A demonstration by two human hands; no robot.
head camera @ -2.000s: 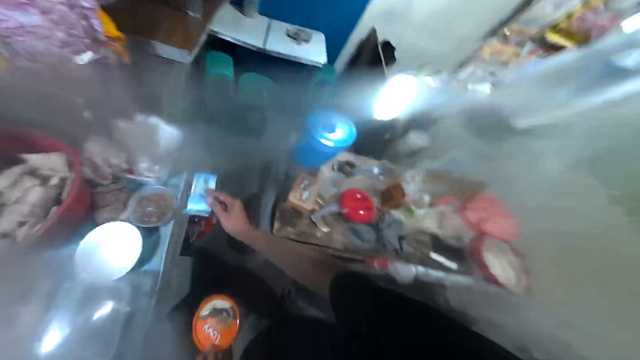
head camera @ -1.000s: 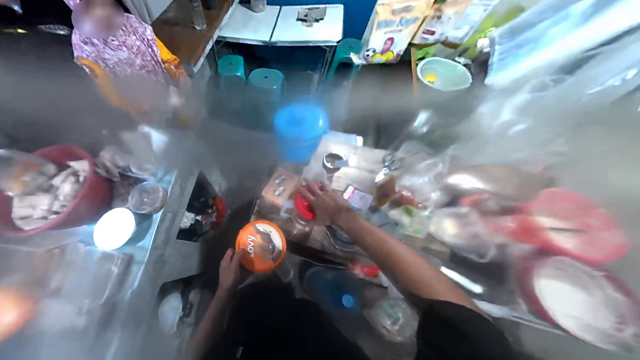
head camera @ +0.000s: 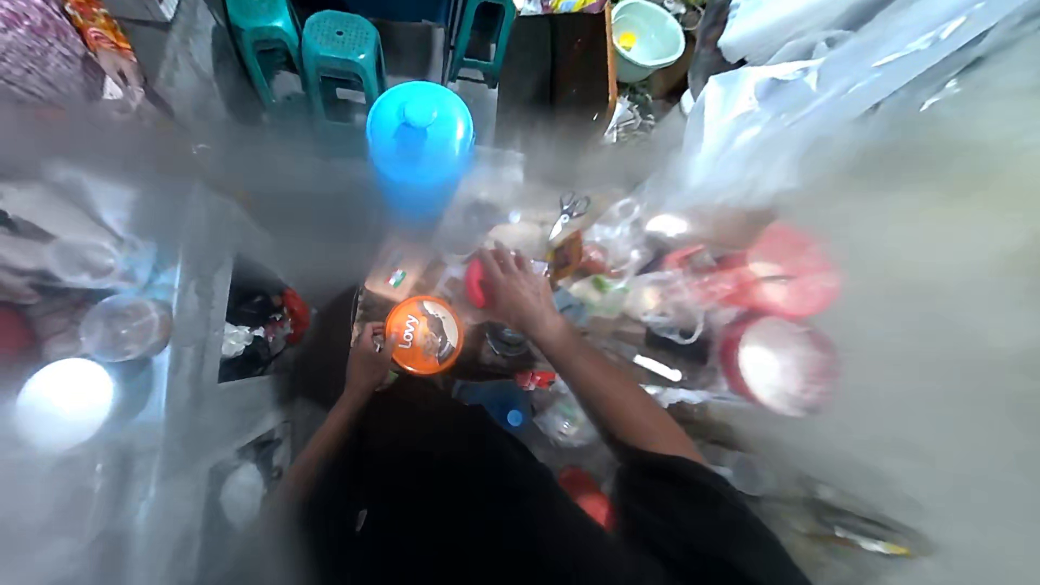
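Observation:
My left hand [head camera: 370, 358] grips the edge of a round tub with an orange lid [head camera: 424, 335], held at the near left edge of the cluttered table. My right hand [head camera: 516, 291] is over a red round object [head camera: 475, 283], its fingers spread toward the far side; whether they grip it, I cannot tell. Left of that object lies a brown box or pack [head camera: 396, 276] with a small label. Beyond my right hand are scissors [head camera: 571, 213] and an orange-brown packet [head camera: 566, 256]. A tall blue lidded container [head camera: 420, 146] stands at the far side of the table.
Clear plastic bags [head camera: 621, 244], a red basket [head camera: 788, 272] and a red tub of white contents [head camera: 776, 363] crowd the right. On the left are a metal-edged counter [head camera: 175, 325] and a clear lidded container [head camera: 127, 327]. Green stools [head camera: 345, 53] stand beyond. A person's hand [head camera: 122, 75] shows upper left.
My right hand was at the left counter with a light blue item two seconds ago, then moved over the cluttered table to the red object. The orange-lidded tub has moved from low down to the table's edge.

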